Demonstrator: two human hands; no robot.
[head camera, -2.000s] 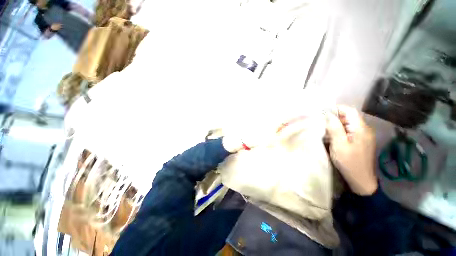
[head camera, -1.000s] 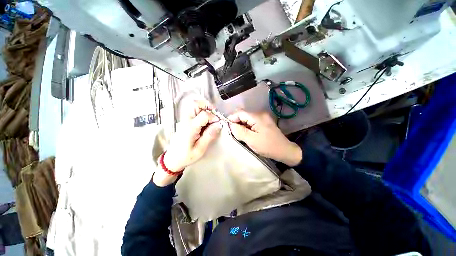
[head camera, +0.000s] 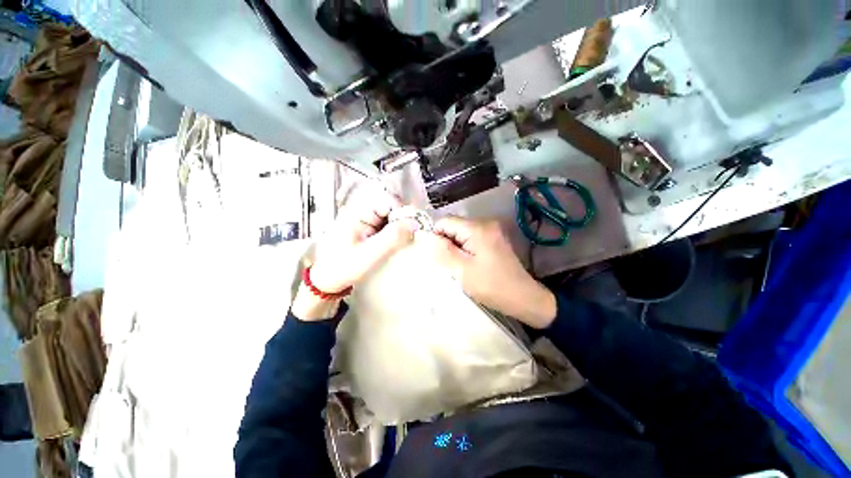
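A beige fabric bag (head camera: 420, 327) hangs from my hands over my dark apron. My left hand (head camera: 359, 247), with a red bracelet at the wrist, pinches the bag's top edge. My right hand (head camera: 485, 261) pinches the same edge just to the right, the fingertips of both hands almost touching. A small pale fold of the edge shows between them. The hands are just in front of the sewing machine's dark block (head camera: 462, 168). The needle area is partly hidden by dark machine parts.
Green-handled scissors (head camera: 557, 211) lie right of my hands. The pale machine arm (head camera: 224, 65) spans above. A brown thread cone (head camera: 593, 47) stands behind. White-looking cloth (head camera: 196, 308) covers the left. Brown bundles (head camera: 65, 364) are far left, a blue crate (head camera: 774, 327) right.
Since one second ago, the view has shifted slightly, with machine and scissors lower and further right. Both hands still pinch the edge. Two seconds ago, the view was tilted and my hands were further apart.
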